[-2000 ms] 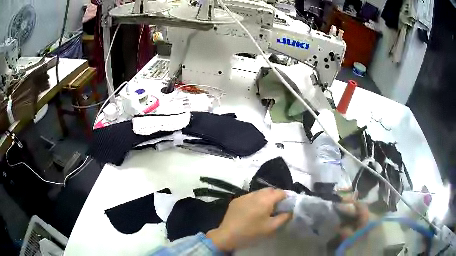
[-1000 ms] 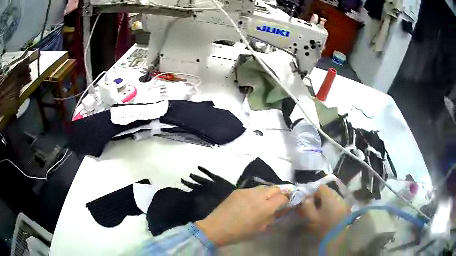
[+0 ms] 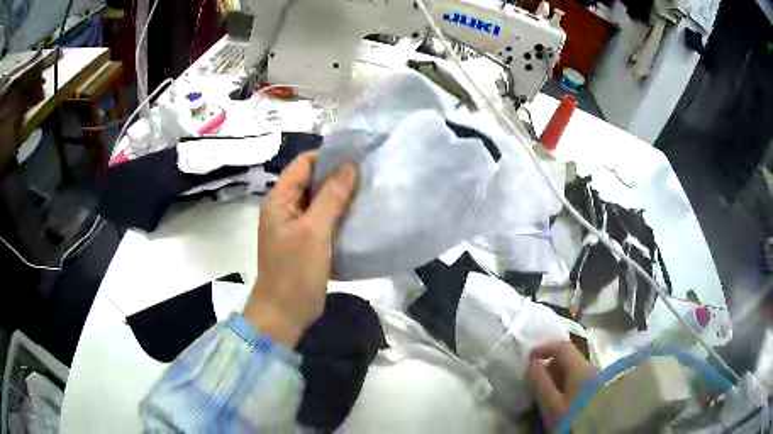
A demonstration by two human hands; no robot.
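Observation:
My left hand [image 3: 297,246] holds up a thin pale grey-white lining piece [image 3: 415,186] between thumb and fingers, above the white table. Its lower edge is creased, and a dark edge shows at its upper right. My right hand [image 3: 561,377] is low at the right, blurred and partly behind a blue curved band, beside a white cloth piece [image 3: 500,318]; whether it grips the cloth I cannot tell. A dark rounded cloth piece [image 3: 343,339] lies below my left hand. A dark ribbed piece [image 3: 174,322] lies to the left.
Dark panels with white pieces on top [image 3: 140,191] lie at the far left. The cream sewing machine [image 3: 508,42] stands behind. A red thread cone [image 3: 558,123] stands at the far right, near dark scraps [image 3: 614,254]. A white cord crosses the view. A white basket [image 3: 30,386] is at lower left.
My left hand has moved left and up, lifting the lining piece, now spread out. My right hand has moved down, apart from the left. White cloth now shows between them on the table.

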